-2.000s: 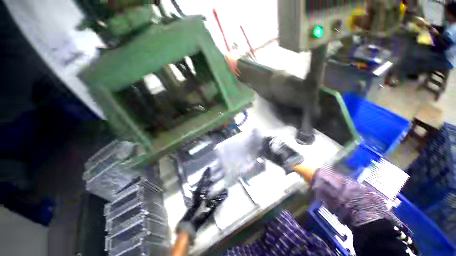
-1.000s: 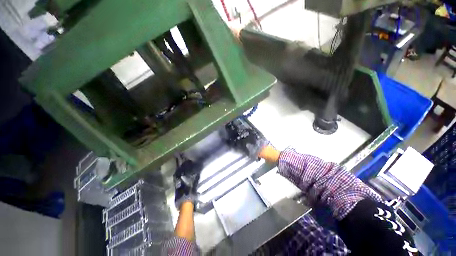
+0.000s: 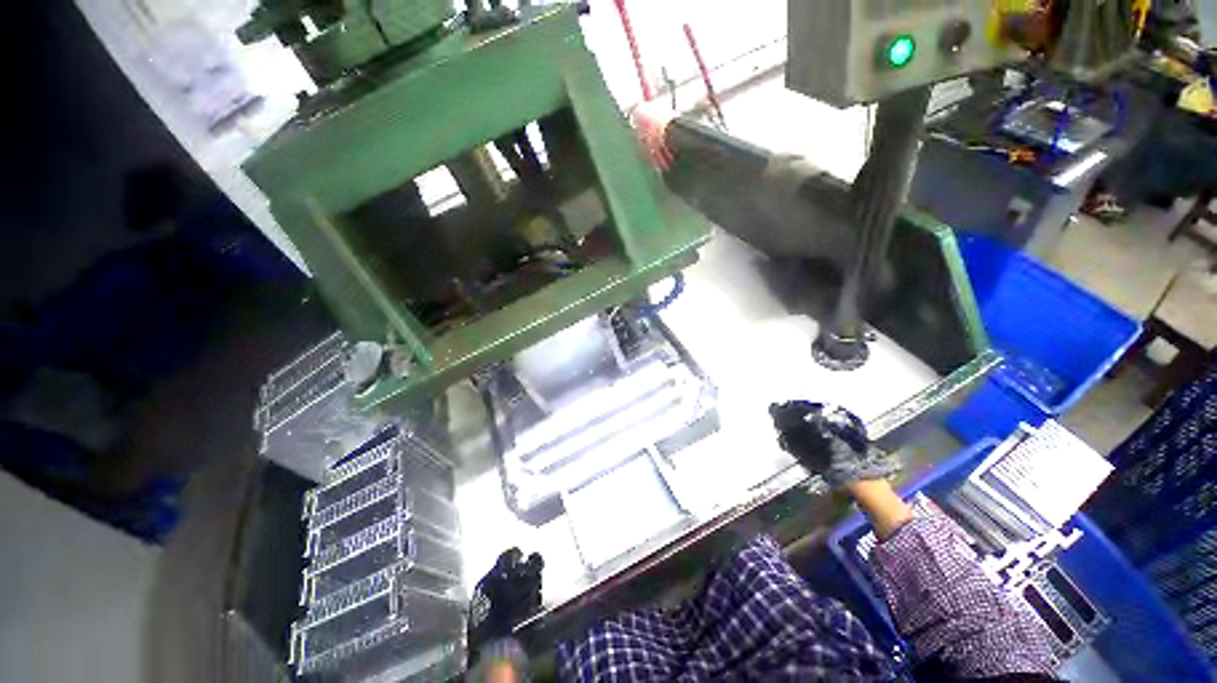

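Note:
The silver fixture [image 3: 523, 491] lies on the pale table under the front of the green machine head. A bright silver slotted piece with long bars [image 3: 617, 424] lies on it; whether it is a separate casting is not clear. A flat silver tray [image 3: 625, 518] lies in front of the fixture, towards me. My left hand [image 3: 507, 591], in a dark glove, is low at the table's front edge, left of the tray, and appears empty. My right hand [image 3: 825, 440], gloved, is right of the fixture over the table's front edge, with nothing visible in it.
Overlapping silver castings [image 3: 355, 550] stand left of the fixture. The green head frame [image 3: 534, 327] rises behind it. A dark post [image 3: 874, 220] carries a grey control box [image 3: 841, 47]. At right, a blue crate [image 3: 1148, 594] holds slotted castings and a flat pale plate [image 3: 1054, 470].
Both hands have left the fixture: my left hand moved down towards me, my right hand moved right and towards me. The view has shifted, showing the control box with its green light again.

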